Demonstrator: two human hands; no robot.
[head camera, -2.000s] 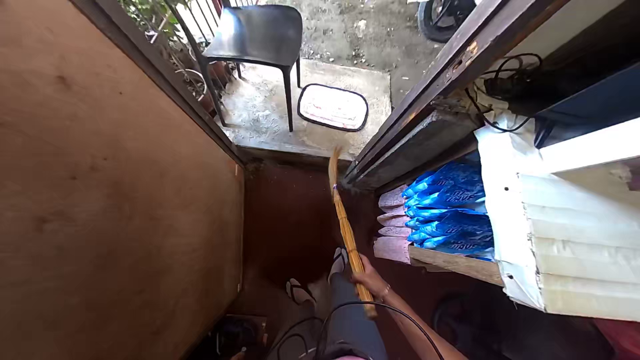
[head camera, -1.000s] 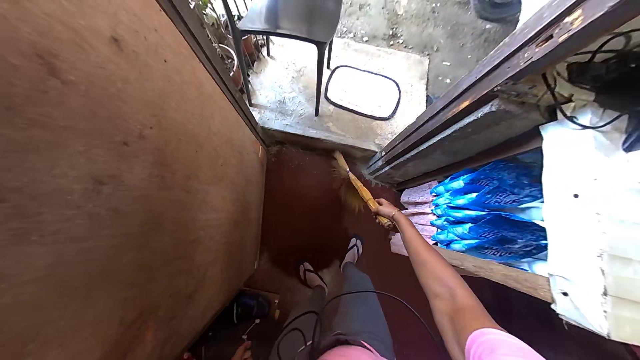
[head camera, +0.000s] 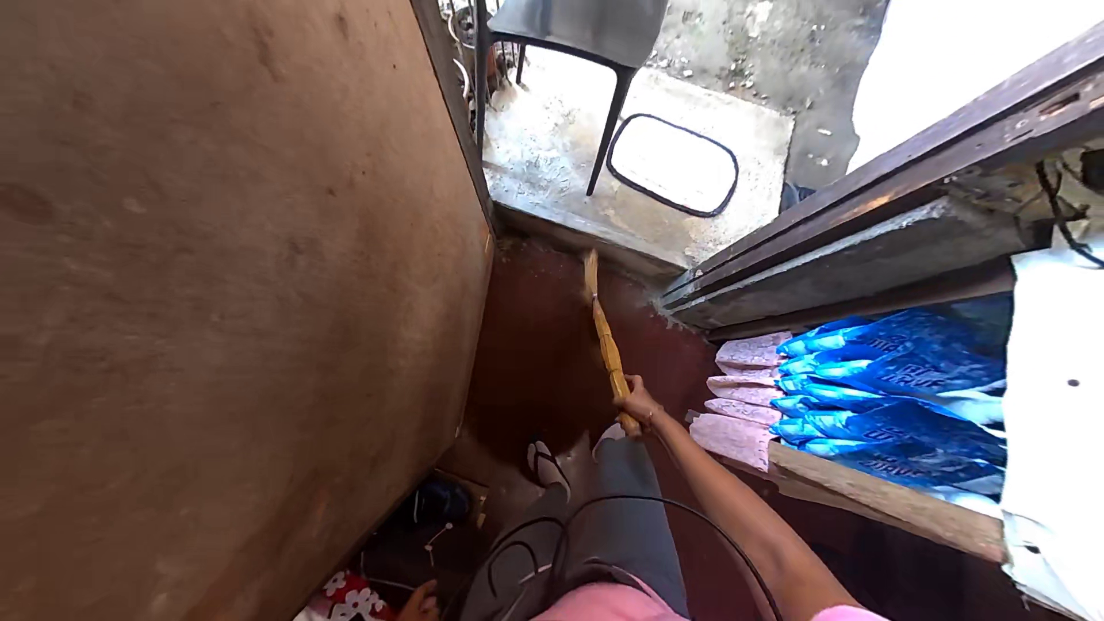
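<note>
My right hand is closed around the yellowish bound handle of a broom, near its lower end in view. The pale bristle end points away from me, over the dark red floor and just short of the raised concrete doorsill. At the bottom edge, my left hand shows only in part, beside a red cloth with white flowers; whether it holds anything is not clear.
A brown wooden panel stands on the left. Outside are a dark plastic chair and a black-edged mat on a concrete step. Blue printed packs line a wooden shelf at right. A cable hangs over my legs.
My right hand has kept hold of the broom. Its bristles, spread toward the right side of the floor a second ago, now point straight at the sill. The view has shifted somewhat.
</note>
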